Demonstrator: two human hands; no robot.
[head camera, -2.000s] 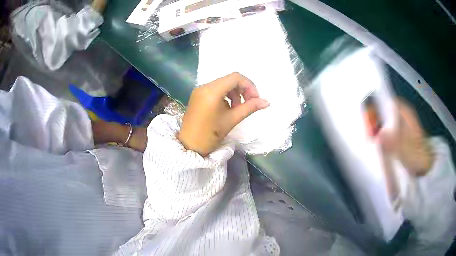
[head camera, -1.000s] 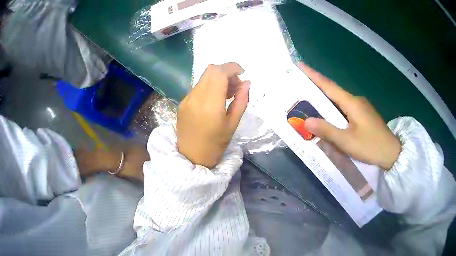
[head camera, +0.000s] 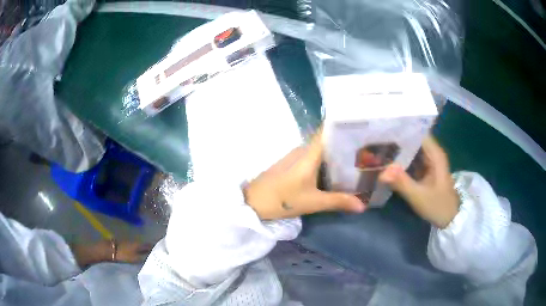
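Observation:
A white retail box (head camera: 380, 125) with a dark, orange-faced watch picture is held up, its end tilted toward me. My left hand (head camera: 293, 184) grips its left side, and my right hand (head camera: 428, 185) grips its right side with the thumb on the front. Clear film (head camera: 383, 36) spreads out beyond the box; how far it covers the box cannot be told. A glaring white stack of bags (head camera: 239, 125) lies left of the box. Another printed box (head camera: 206, 60) lies across the stack's far end, with crinkled film at its left end.
The green worktop (head camera: 102, 77) has a pale curved rail (head camera: 497, 122) along its far side. A blue stool (head camera: 114, 182) stands on the floor at left. Another person's sleeve (head camera: 36, 77) is at upper left, and a forearm with a bracelet (head camera: 99, 252) at lower left.
The box has moved up and tilted end-on toward me. My left hand has left the stack and taken hold of the box. Clear film now shows beyond it. The view has shifted.

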